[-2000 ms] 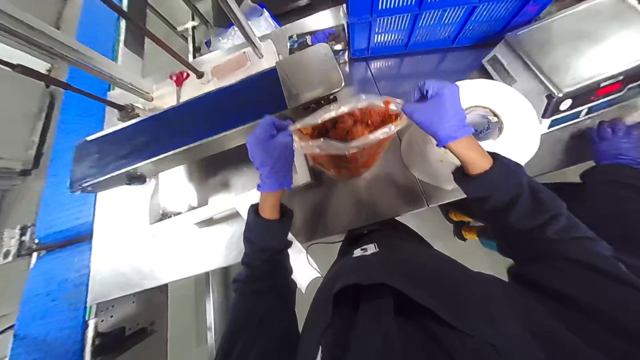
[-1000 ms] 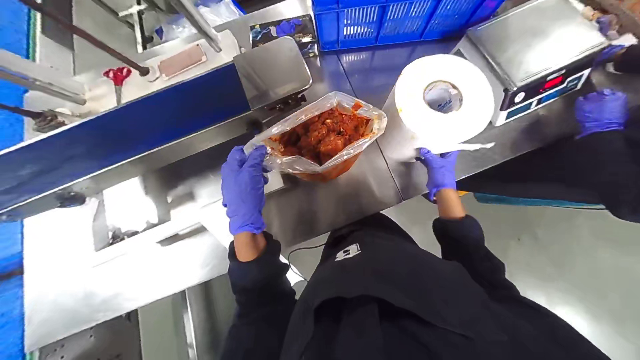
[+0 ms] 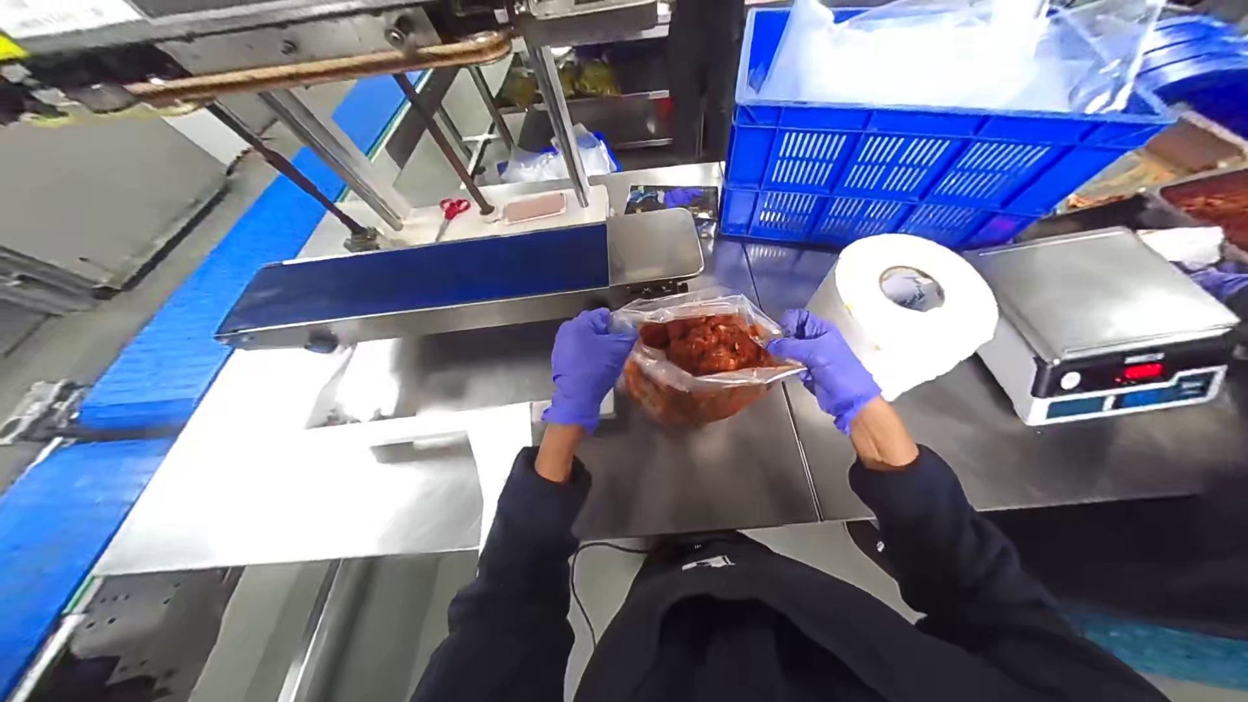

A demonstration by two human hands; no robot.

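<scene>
A clear plastic bag [image 3: 697, 390] of red, sauce-coated food pieces is held upright over the steel table, its mouth spread wide. My left hand [image 3: 588, 369], in a purple glove, pinches the left edge of the bag's mouth. On the opposite edge, my right hand [image 3: 827, 366], gloved the same way, grips the film. Just behind my right hand stands a large white paper roll [image 3: 941, 327] with a cardboard core. Whether the bag's bottom touches the table cannot be told.
A short blue conveyor belt [image 3: 439, 283] of a sealing machine lies at the left, with red-handled scissors [image 3: 453, 209] behind it. Blue plastic crates [image 3: 897, 166] stand at the back. To the right is a digital weighing scale [image 3: 1102, 312], with part of a co-worker's gloved hand beyond it.
One second ago my right hand was at the paper roll; now it grips the bag's right edge. My left hand still holds the left edge. The view has shifted.
</scene>
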